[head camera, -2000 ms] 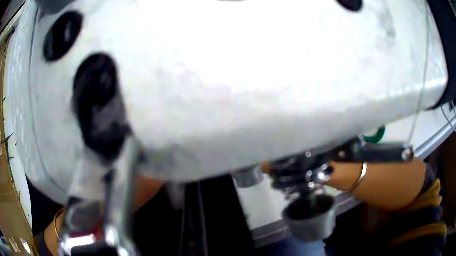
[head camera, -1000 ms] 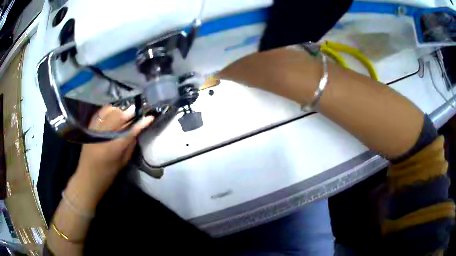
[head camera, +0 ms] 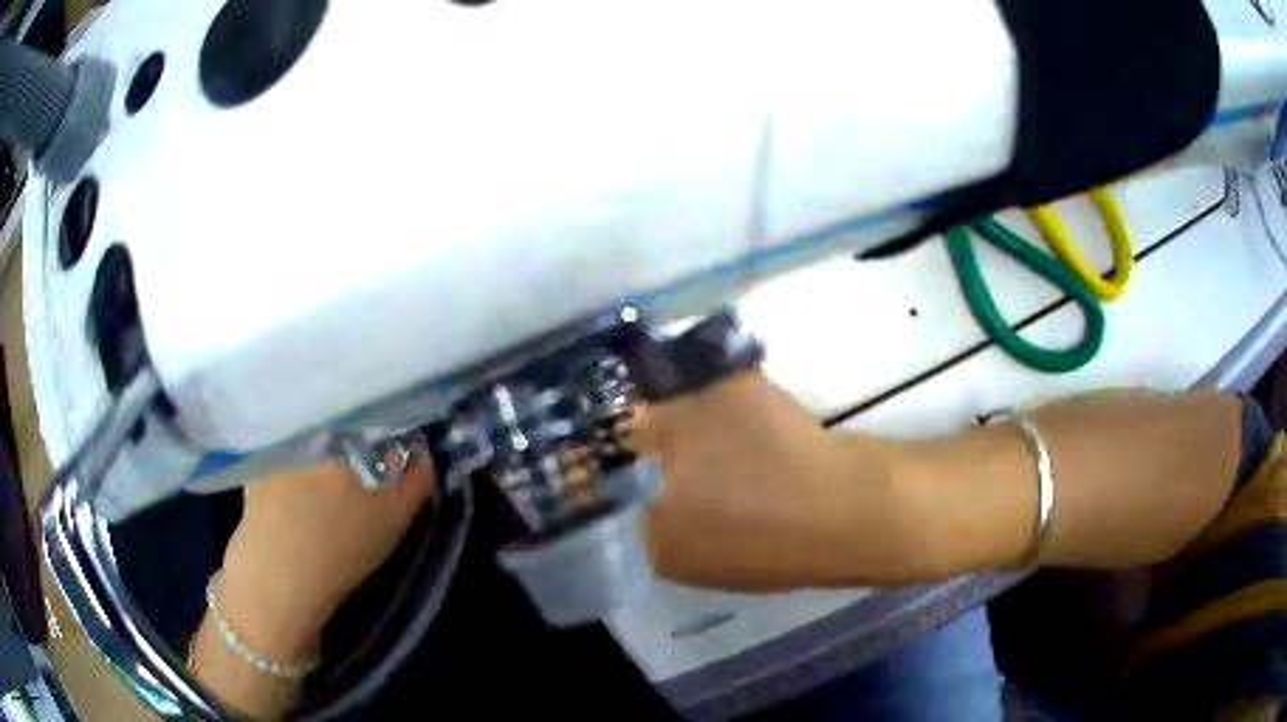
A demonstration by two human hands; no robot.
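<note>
The white machine head (head camera: 565, 155) fills the upper middle of the view. The silver tension assembly (head camera: 572, 494), with a blurred grey knob, sticks out below it. A curved shiny metal guard (head camera: 82, 543) is at the lower left. My left hand (head camera: 332, 529) is under the head's end, behind the guard, its fingertips hidden. My right hand (head camera: 748, 487) reaches in from the right, its fingers hidden behind the tension assembly. Black cloth (head camera: 529, 656) lies below and between my hands. The needle area is hidden, and I cannot tell whether either hand grips the cloth.
Snips with one green loop (head camera: 1037, 353) and one yellow loop (head camera: 1115, 275) lie on the white table behind my right wrist. A black cloth strip (head camera: 1115, 99) is draped over the machine arm. A grey ruler strip (head camera: 847, 642) runs along the table's front edge.
The view has shifted, so the machine head covers more than one second ago and hides the needle area. My right hand has come in beside the tension assembly, and the snips' green loop now shows.
</note>
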